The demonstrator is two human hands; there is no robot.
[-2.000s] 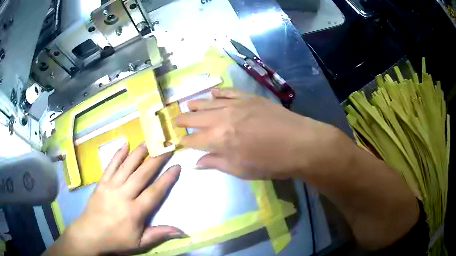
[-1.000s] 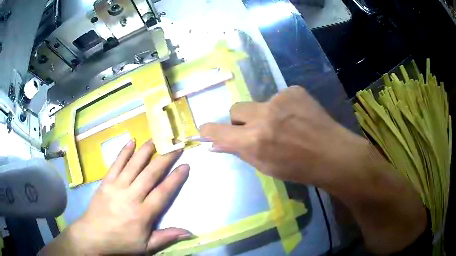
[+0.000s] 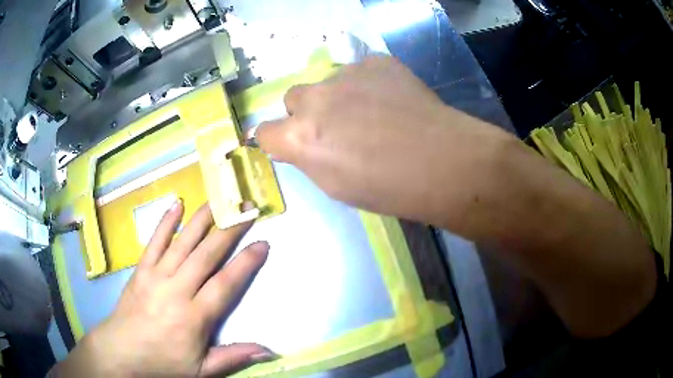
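The yellow jig (image 3: 219, 159) lies on a pale sheet (image 3: 310, 273) edged with yellow tape, in front of the metal clamp assembly (image 3: 173, 29). My left hand (image 3: 173, 295) lies spread and flat on the sheet, its fingertips at the jig's lower edge and small square window. My right hand (image 3: 354, 140) is curled just right of the jig's upright bar. A small metal tip (image 3: 251, 136) shows at its fingers, against the bar's right edge; it looks like the thread snips, mostly hidden by the hand.
A bundle of thin yellow strips (image 3: 627, 162) hangs at the right. A blurred pale lamp head (image 3: 26, 288) is at the left edge. The shiny metal table edge (image 3: 450, 66) runs down right of the sheet, with dark surfaces beyond.
The snips that lay right of the jig are gone from there. My right hand has closed and moved from the jig's lower right up to the bar's upper right edge. My left hand stays flat.
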